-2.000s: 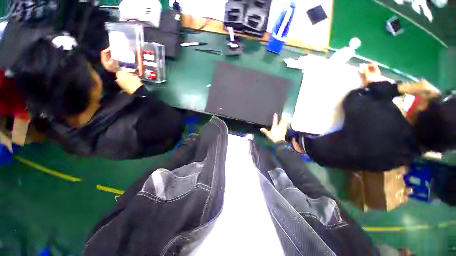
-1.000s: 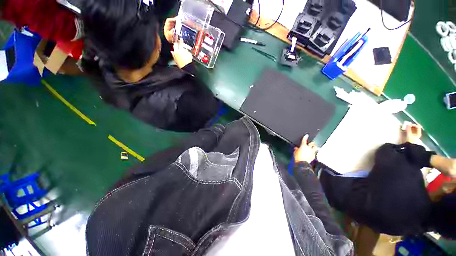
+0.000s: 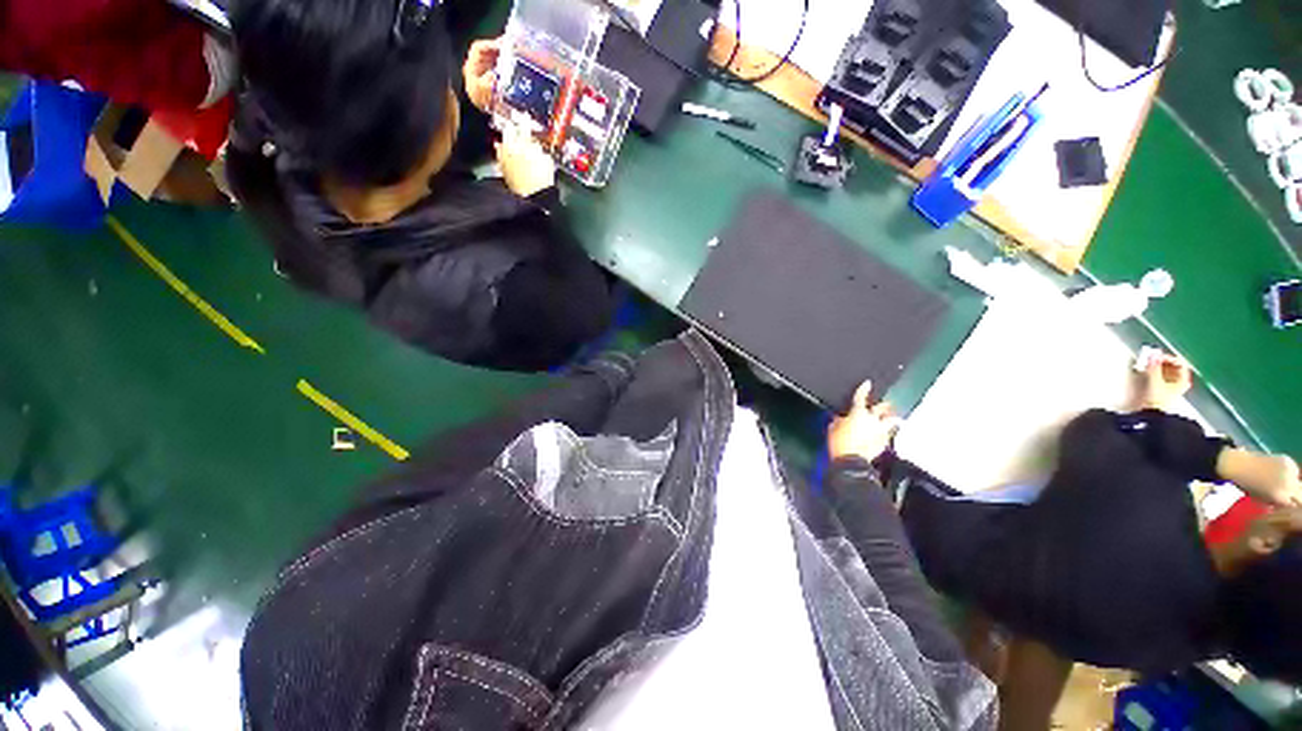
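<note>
A flat black pad (image 3: 814,300) lies on the green workbench (image 3: 650,229) right in front of me. My right hand (image 3: 864,426) is at the pad's near right corner, by the bench edge. Its fingers are apart, one pointing up at the corner, and it does not grip the pad. My left hand is not in view.
A seated person (image 3: 414,257) at left holds a clear plastic case (image 3: 567,93). Another person (image 3: 1057,528) sits at right beside a white sheet (image 3: 1021,386). Behind the pad are a black multi-slot holder (image 3: 914,72), blue rack (image 3: 978,157) and small black device (image 3: 824,160). Blue stool (image 3: 64,550) at lower left.
The view has turned, so the bench now runs slantwise. My right hand stays by the pad's corner, its fingers less spread than at first. The pad stays on the bench.
</note>
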